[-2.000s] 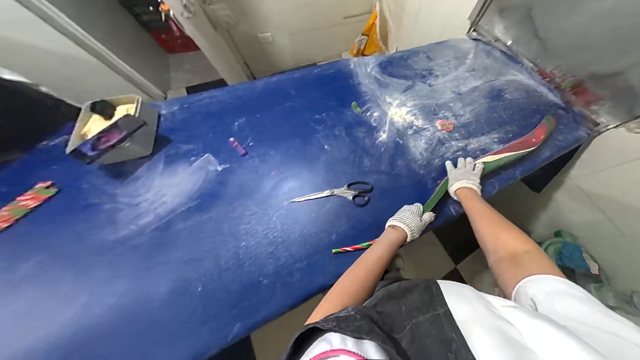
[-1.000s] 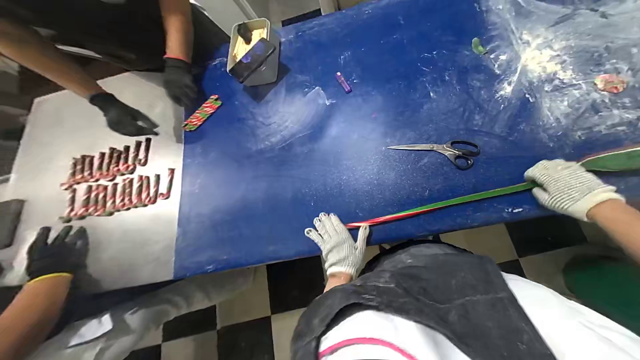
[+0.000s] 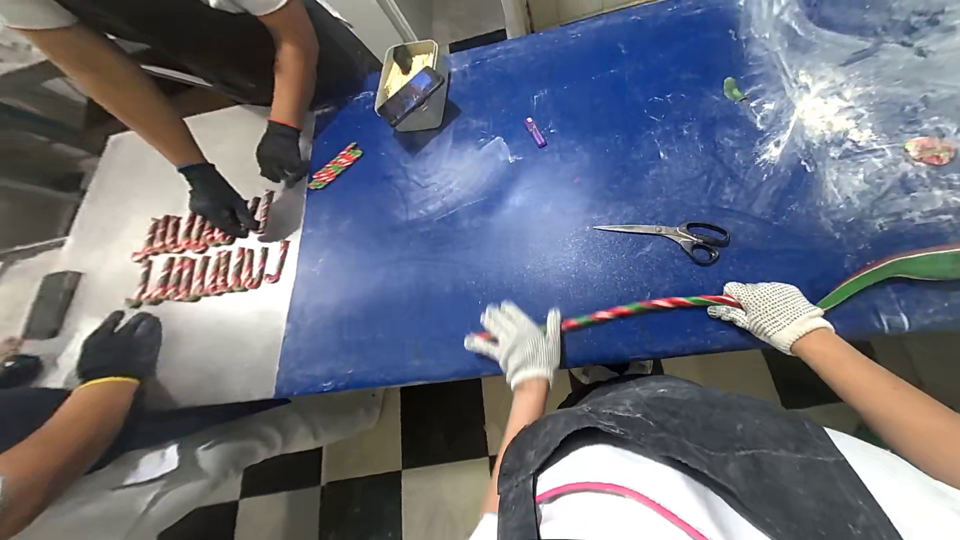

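A thin rope of red, white and green candy [image 3: 637,308], twisted into spiral stripes, lies along the near edge of the blue table. My left hand [image 3: 519,341], in a white knit glove and slightly blurred, rests flat over its left end with fingers spread. My right hand [image 3: 772,311], gloved alike, is closed around the rope farther right. Beyond it the candy widens into a flat green and red band [image 3: 900,266] that runs out of view at the right. Black-handled scissors [image 3: 679,236] lie above the rope, points to the left.
Co-workers' black-gloved hands [image 3: 217,199] are over white paper [image 3: 225,367] with rows of striped candy canes [image 3: 202,276]. Striped sticks [image 3: 335,166], a bin with a phone [image 3: 411,96], a purple lighter [image 3: 535,132], a green scrap [image 3: 733,89], a reddish piece [image 3: 930,150] and white powder lie about.
The view has swung left, bringing the co-workers in. The rope between my hands showed long straight stripes a second ago and now shows a tight spiral. A co-worker's hand has moved onto the canes.
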